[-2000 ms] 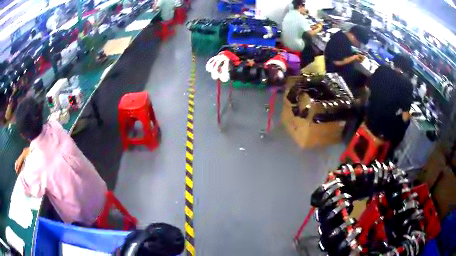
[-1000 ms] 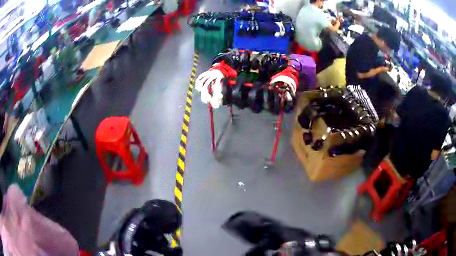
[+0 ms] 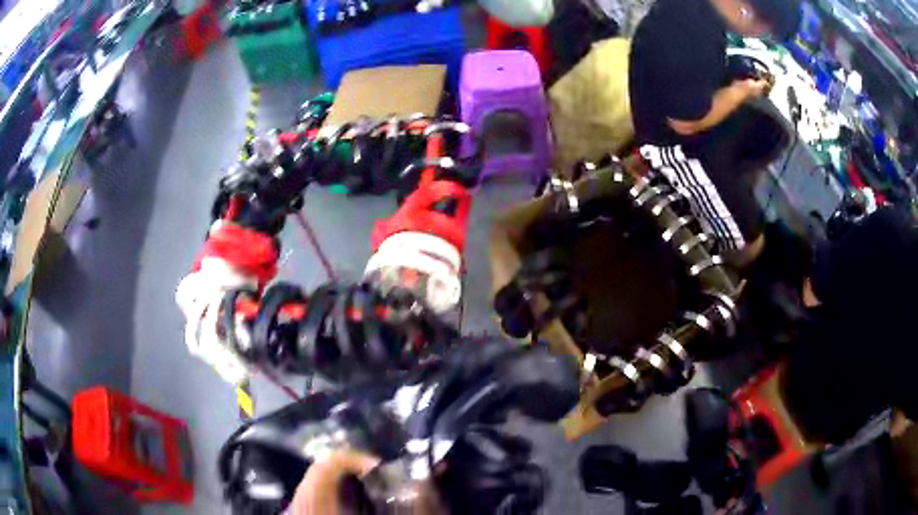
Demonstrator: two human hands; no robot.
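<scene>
A bunch of black over-ear headphones (image 3: 493, 402) fills the bottom centre, blurred. My left hand (image 3: 334, 481), mostly cut off by the bottom edge, shows as a patch of skin among them and is closed on them. More black headphones (image 3: 659, 478) hang at the bottom right; no hand shows on them. Ahead stands a red-framed rack (image 3: 435, 151) with black headphones around its bars and red-and-white cloth or gloves (image 3: 418, 262) on two sides. My right hand is not in view.
An open brown carton (image 3: 518, 236) with silver-band headphones around its rim stands right of the rack. A purple stool (image 3: 503, 80), blue bin (image 3: 388, 40) and green bin (image 3: 272, 45) stand behind. A red stool (image 3: 121, 443) is at lower left. People in dark clothes (image 3: 679, 60) are at right.
The rack and carton are now much nearer and larger, and the view has turned. The left bunch of headphones has moved up and right, in front of the rack. The red stool has shifted down-left.
</scene>
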